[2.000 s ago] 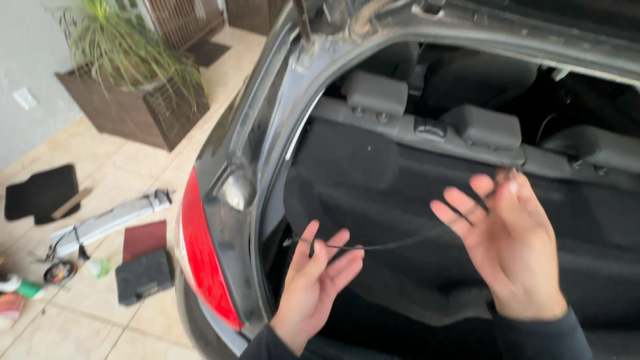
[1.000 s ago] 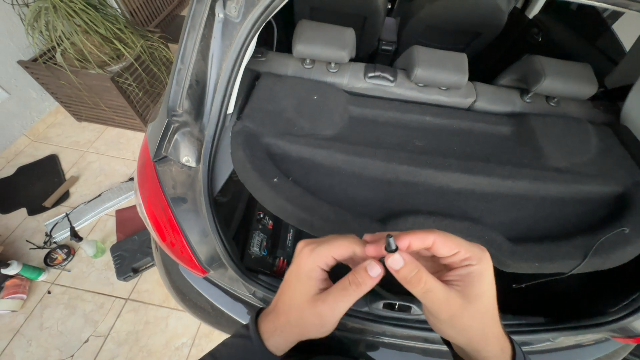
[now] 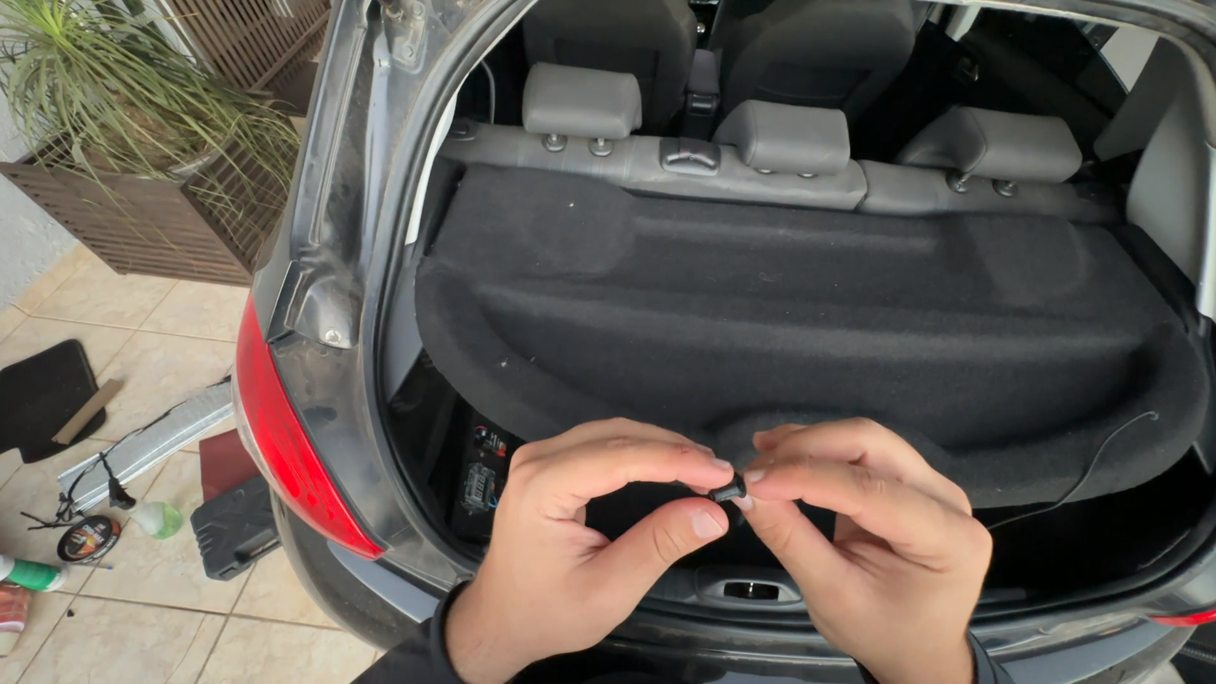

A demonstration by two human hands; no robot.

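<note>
Between my fingertips, over the rear edge of an open car trunk, is a small black plastic fastener or plug [image 3: 730, 490]. My left hand [image 3: 598, 541] has its thumb and index finger at the left end of the piece. The thumb and index finger of my right hand [image 3: 869, 541] pinch its right end. Behind both hands lies the black carpeted parcel shelf [image 3: 807, 304]. A thin dark cord [image 3: 1092, 461] hangs in a curve from the shelf's right side, apart from my hands.
At left are the red tail light [image 3: 290, 446] and the trunk latch [image 3: 750, 591] sits in the sill below my hands. On the tiled floor lie a black plastic case [image 3: 233, 527], a silvery strip [image 3: 142, 446] and a round tin [image 3: 88, 539]. A wooden planter [image 3: 123, 218] stands beyond.
Two seconds ago my hands were apart with a thin cord between them. Now they are together at the small black piece, and the cord lies at the shelf's right.
</note>
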